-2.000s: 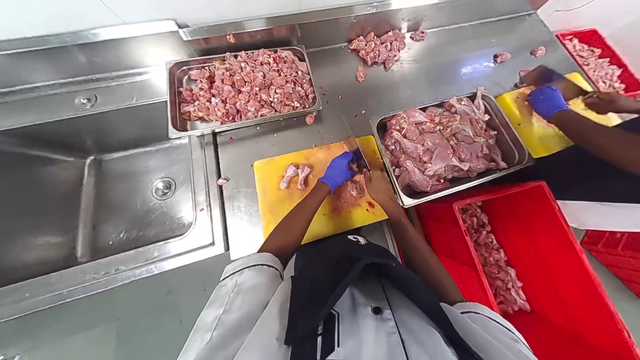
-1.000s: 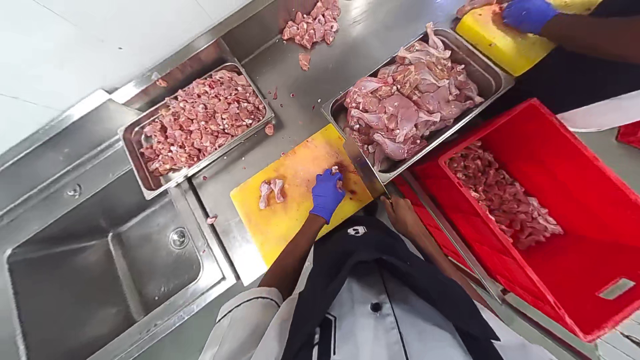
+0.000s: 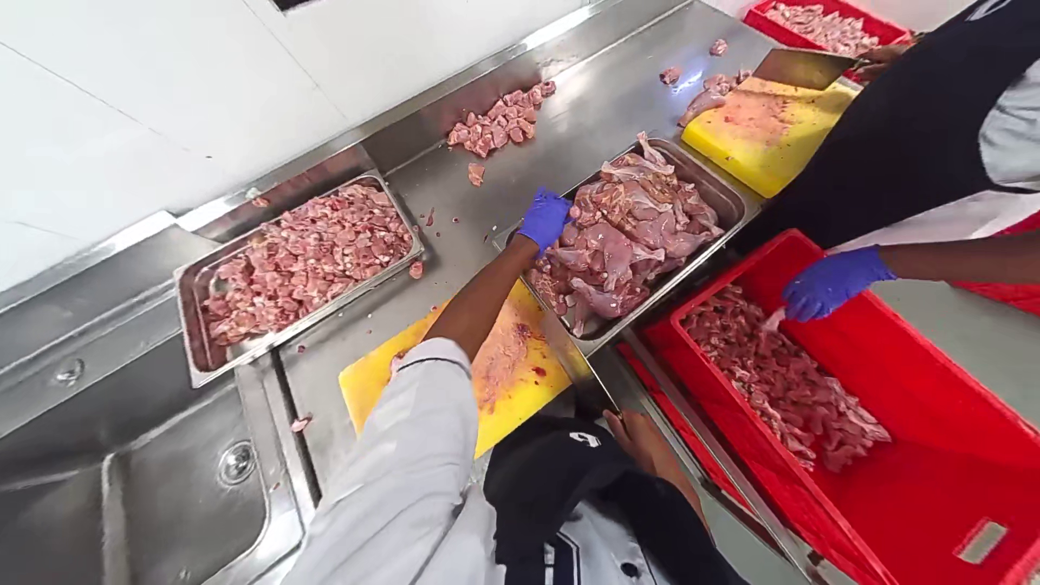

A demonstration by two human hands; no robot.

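My left hand (image 3: 546, 219), in a blue glove, reaches to the left rim of a steel pan (image 3: 735, 213) heaped with raw chicken legs (image 3: 621, 236); its fingertips are at the meat, and whether they grip a piece cannot be told. Bare, my right hand (image 3: 635, 432) holds a cleaver (image 3: 578, 357) by its handle, low beside the pan's near corner. The blade lies over the right edge of a yellow cutting board (image 3: 520, 357) stained with meat juice. My left sleeve covers part of the board. Cut chicken pieces (image 3: 313, 252) fill another steel pan (image 3: 188, 313) on the left.
A steel sink (image 3: 187, 455) is at lower left. Meat chunks (image 3: 502, 122) lie by the wall. At right, a red crate (image 3: 934, 455) holds chicken pieces, with a co-worker's gloved hand (image 3: 837, 280) over it. The co-worker's other hand holds a cleaver (image 3: 804, 68) above a second yellow board (image 3: 768, 130).
My left hand has gone from the cutting board to the pan of chicken legs. The co-worker's gloved hand has moved from their board to over the red crate.
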